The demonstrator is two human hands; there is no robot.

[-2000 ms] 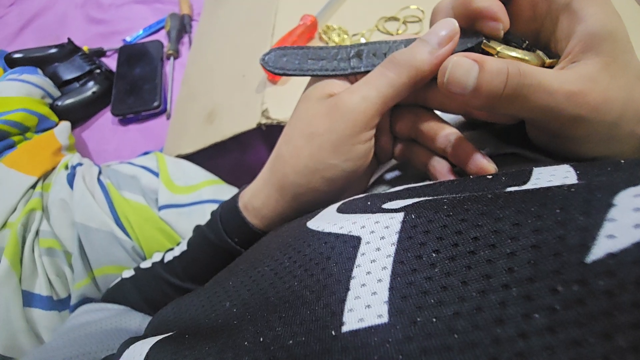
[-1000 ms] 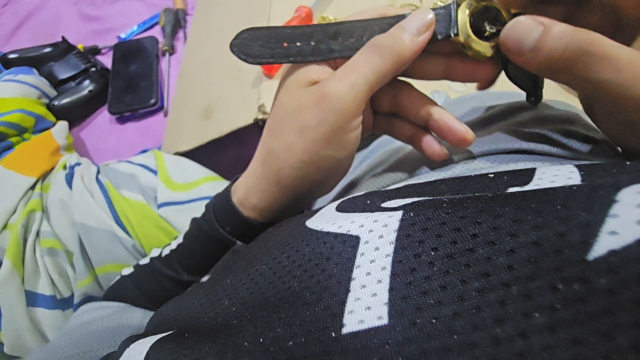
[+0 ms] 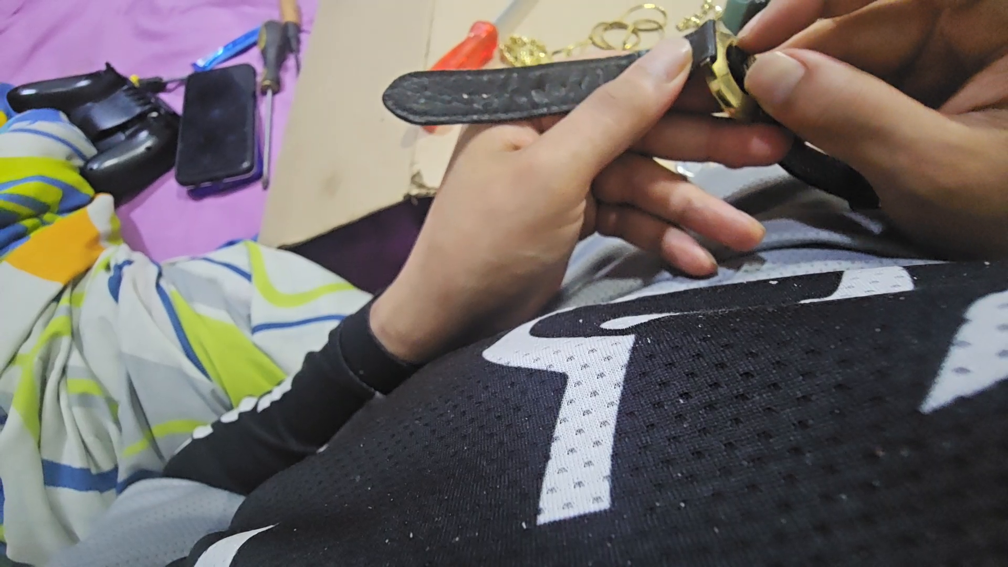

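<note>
A wristwatch with a gold-coloured case [image 3: 726, 75] and a black leather strap [image 3: 504, 96] is held between both hands at the upper right. My left hand [image 3: 543, 181] pinches the strap beside the case, its thumb on top and its fingers beneath, while the strap's rounded end points left. My right hand [image 3: 882, 118] grips the case from the right, thumb and fingertips at its edge. The other strap piece hangs below my right thumb. The watch face is turned away or covered by the fingers.
Behind the hands, a cardboard sheet [image 3: 346, 142] bears a red-handled tool [image 3: 472, 49], gold-coloured chains [image 3: 526, 50] and rings [image 3: 630, 30]. Left of it lie a smartphone [image 3: 218, 126], a screwdriver [image 3: 272, 71], a black game controller [image 3: 102, 126] and a blue object [image 3: 227, 49] on purple cloth.
One second ago the dark watch face was showing; now the case is turned edge-on, with my right thumb and fingers at it. The strap has shifted slightly lower and to the right.
</note>
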